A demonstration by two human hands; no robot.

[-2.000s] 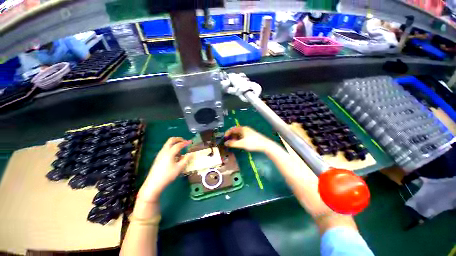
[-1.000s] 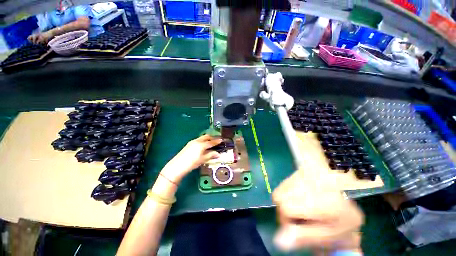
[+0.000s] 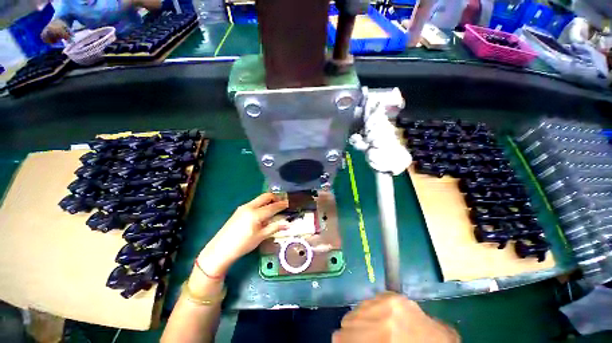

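The toggle press stands in front of me, its grey head plate above the pale fixture. My left hand is at the fixture's left side, fingertips on a black molded part under the ram. The ram and fingers partly hide the part. My right hand is closed around the lower end of the press lever, cut off by the bottom edge. The red knob is hidden in that hand. A white ring shows on the front of the fixture plate.
Cardboard sheets with rows of black parts lie left and right of the press. Clear plastic trays are far right. Behind the dark rail are a blue bin, a pink basket and a person's hand.
My right hand left the fixture and took hold of the lever, which now points more straight towards me. My left hand stays at the fixture. The press looks closer.
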